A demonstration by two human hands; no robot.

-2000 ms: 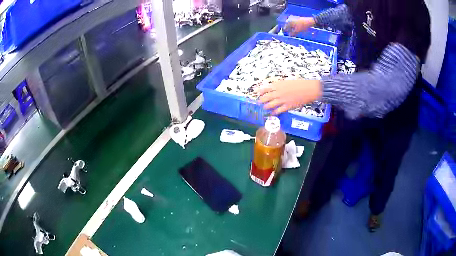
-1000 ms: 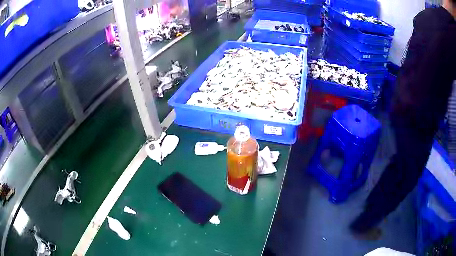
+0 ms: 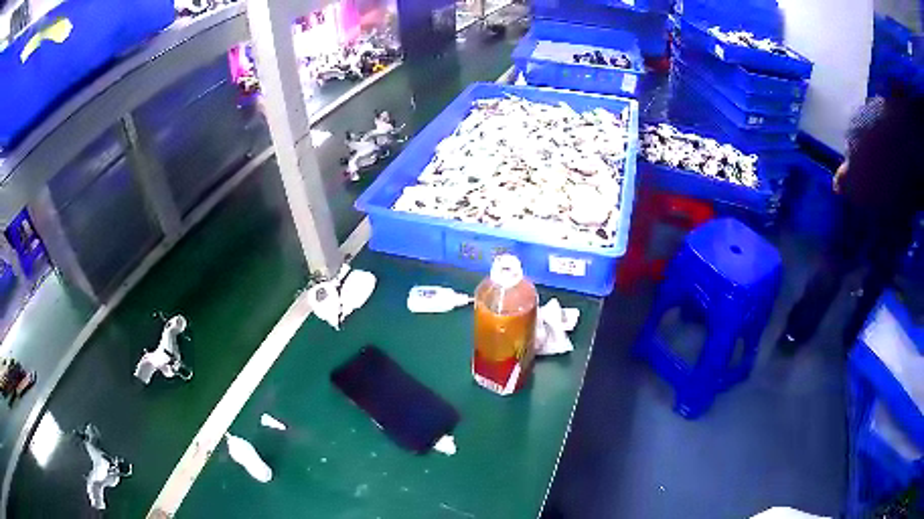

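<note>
Neither of my hands can be made out. A white shape is cut off by the bottom edge at the right; I cannot tell what it is. Nearest in front, a small white bottle (image 3: 248, 458) with a tapered end lies on the green bench, with a tiny white cone (image 3: 273, 422) beside it. A black phone (image 3: 395, 398) lies to their right. A clear drink bottle (image 3: 505, 329) with orange-brown liquid stands upright, with crumpled tissue (image 3: 555, 327) behind it. Another white bottle (image 3: 438, 299) lies to its left.
A large blue tote (image 3: 405, 231) holds many white parts. A pale post (image 3: 294, 152) stands at the belt rail (image 3: 235, 395). White part-built scooters (image 3: 163, 351) sit on the belt. A blue stool (image 3: 715, 304) is right of the bench. A person (image 3: 879, 193) stands at far right.
The person, earlier reaching over the large tote, has moved away to the far right, uncovering the stool and stacked bins. The scooters on the belt and the bench items have shifted slightly in view.
</note>
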